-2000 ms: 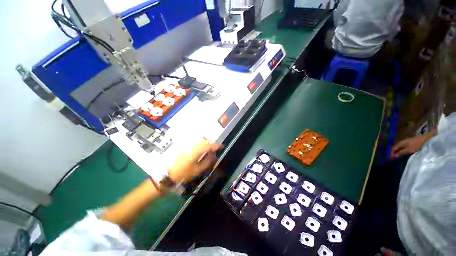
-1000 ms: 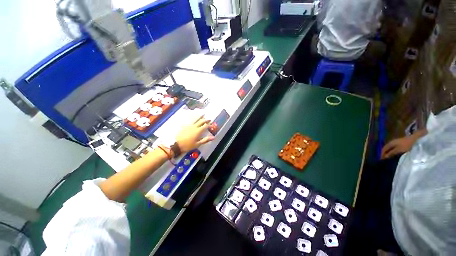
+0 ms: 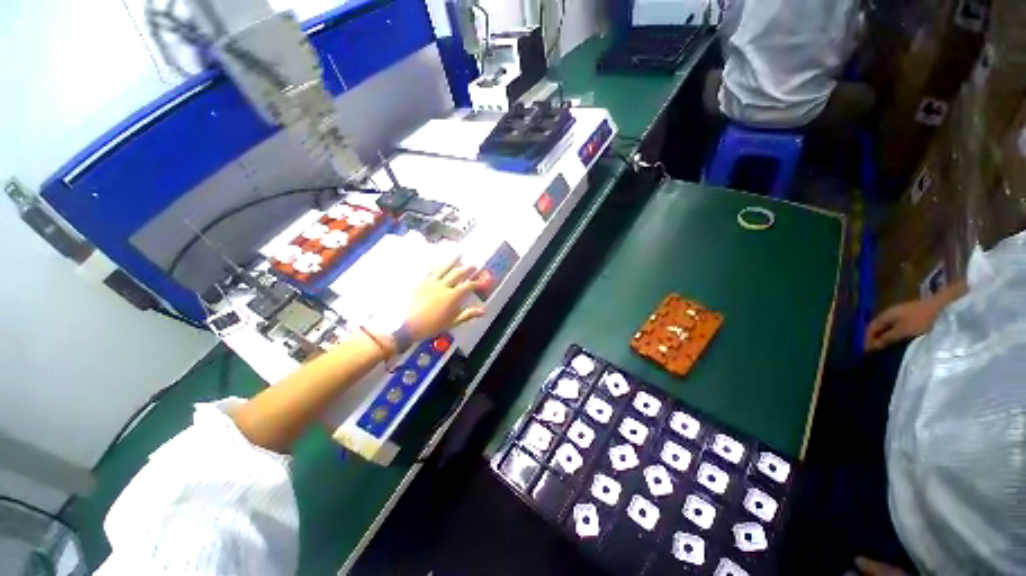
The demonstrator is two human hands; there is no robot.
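My left hand (image 3: 446, 302) lies empty on the white machine's front edge, fingers apart, with fingertips at a small display panel (image 3: 496, 268). An orange fixture (image 3: 362, 225) with white square parts in two rows sits on the machine's stage, behind my hand. The machine head (image 3: 321, 124) is above it, blurred. A bare orange fixture (image 3: 677, 334) with small metallic spots lies on the green bench. A black tray (image 3: 548, 492) of white square parts is at the bench's near edge, cut off by the picture's bottom. My right hand is not in view.
Control buttons (image 3: 396, 394) are below my wrist. A second machine stage holds a black fixture (image 3: 529, 133). A pale ring (image 3: 756, 217) is on the bench. A person's hand (image 3: 903, 324) is at right; another person sits on a blue stool (image 3: 756, 158).
My left hand has moved from the machine's near edge up to the display panel, its fingers now spread. The loaded fixture has shifted back and the machine head has moved over the stage.
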